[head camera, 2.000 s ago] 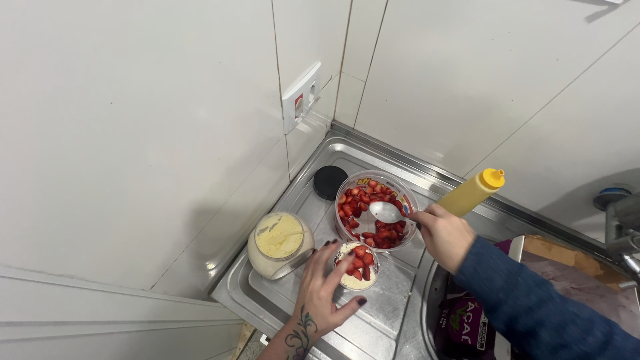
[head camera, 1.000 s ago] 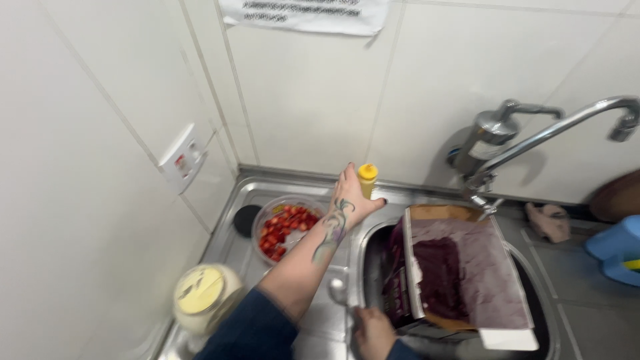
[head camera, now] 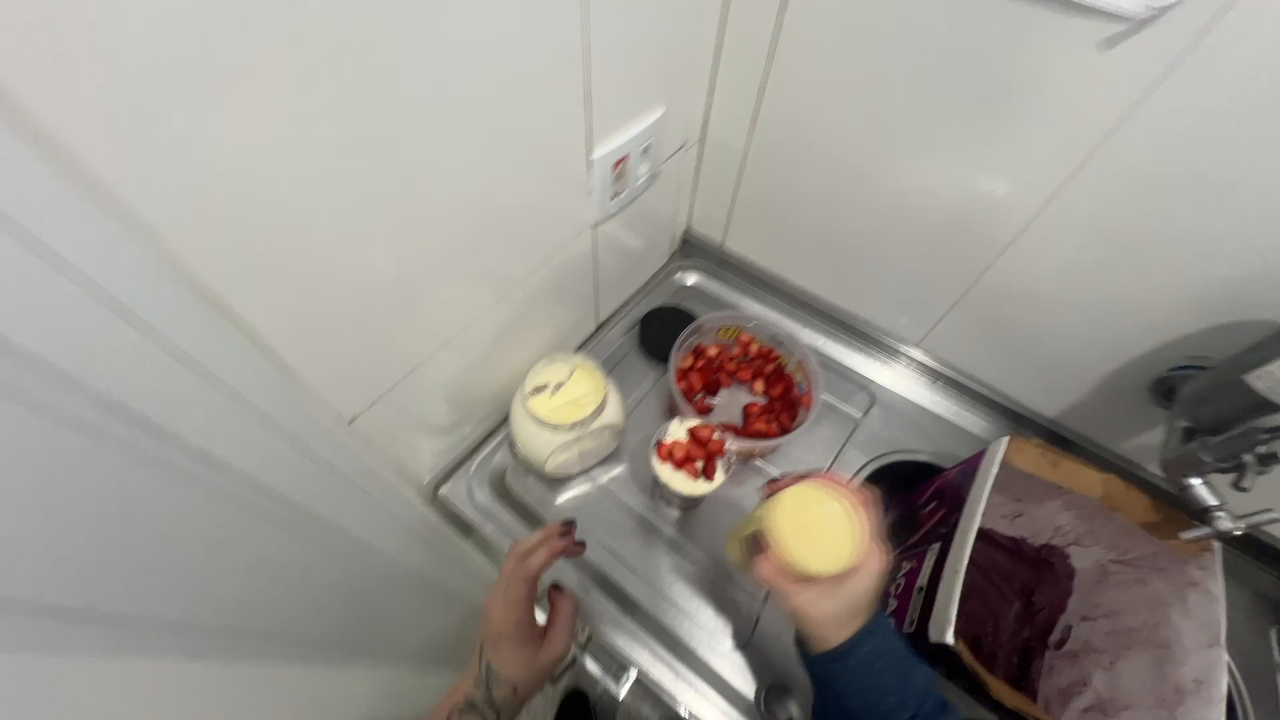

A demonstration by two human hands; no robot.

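Observation:
My right hand (head camera: 835, 590) is closed around the yellow squeeze bottle (head camera: 815, 527), whose round base faces the camera; its nozzle is hidden. Fingers apart and holding nothing, my left hand (head camera: 530, 610) is over the front edge of the steel counter. Between and beyond the hands stands a small clear cup (head camera: 690, 462) with white cream and chopped strawberries on top. Touching or just behind it is a clear plastic tub (head camera: 745, 385) of chopped strawberries. A glass jar (head camera: 566, 415) of pale yellow cream or powder stands left of the cup.
A black lid (head camera: 665, 333) lies behind the tub, near the corner. At the right, an open açaí carton (head camera: 1080, 600) sits over the sink basin. A metal tap (head camera: 1215, 500) is at the far right. A wall socket plate (head camera: 628, 168) is above the counter.
A second ago my left hand reached to the bottle beside the wall; now the bottle is in my right hand, base up. The spoon from two seconds ago is out of that hand. The view has swung.

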